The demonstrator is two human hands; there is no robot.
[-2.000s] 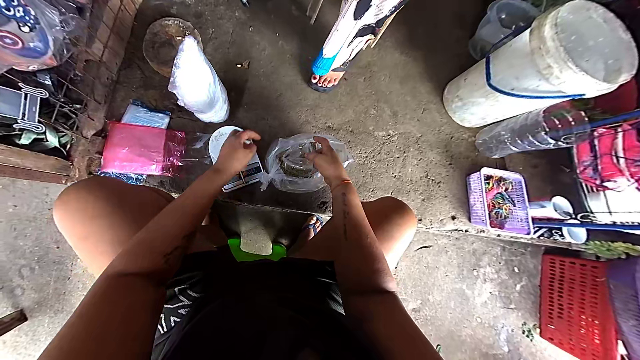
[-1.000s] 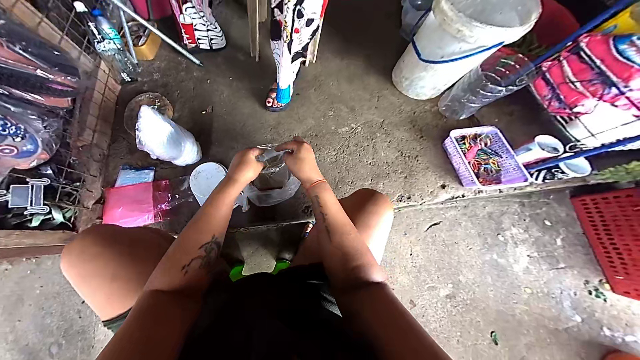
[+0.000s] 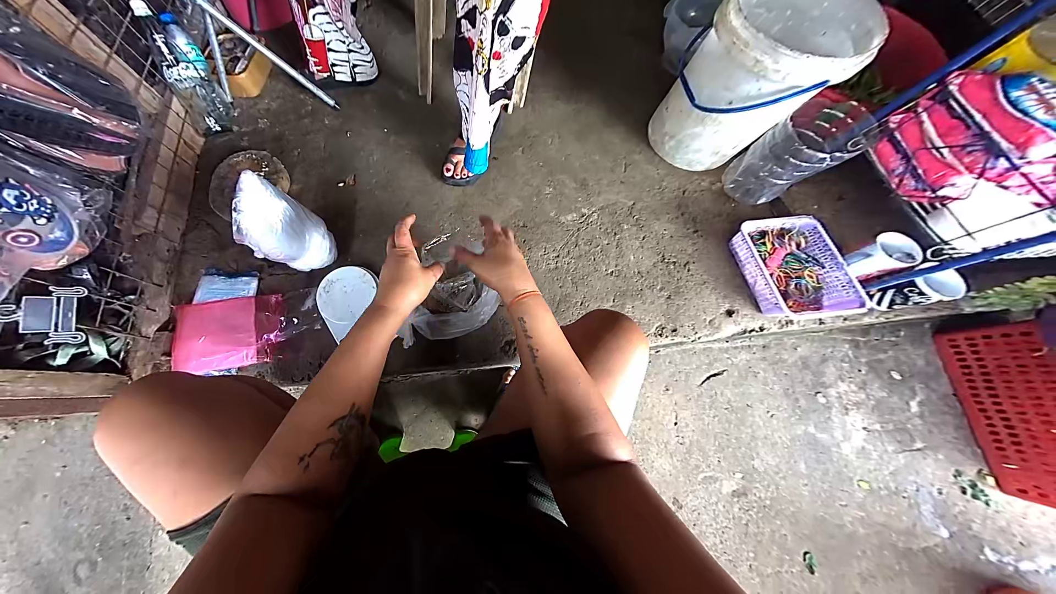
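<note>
A clear plastic bag point(image 3: 456, 313) with something dark in it stands on the ground between my knees. Its upper part shows between my hands. My left hand point(image 3: 406, 270) is at its left, fingers spread and thumb out towards the bag. On the right, my right hand point(image 3: 497, 262) has its fingers apart too, blurred, close to the bag's top; whether a fingertip touches the film is unclear. Beside my left forearm lies a round white lid or dish point(image 3: 346, 299). Farther left are a pink plastic bag pack point(image 3: 216, 334) and a white plastic bundle point(image 3: 280, 223).
A purple basket of rubber bands point(image 3: 797, 266), white cups point(image 3: 895, 253) and a large white bucket point(image 3: 701, 107) stand to the right. A red crate point(image 3: 1002, 404) is at the right edge. Ahead is another person's sandaled foot point(image 3: 459, 163). Wire racks with goods flank both sides.
One second ago both hands were at the bag's top with fingers closed on the film; now their fingers are spread. The view has shifted since the earliest frame.
</note>
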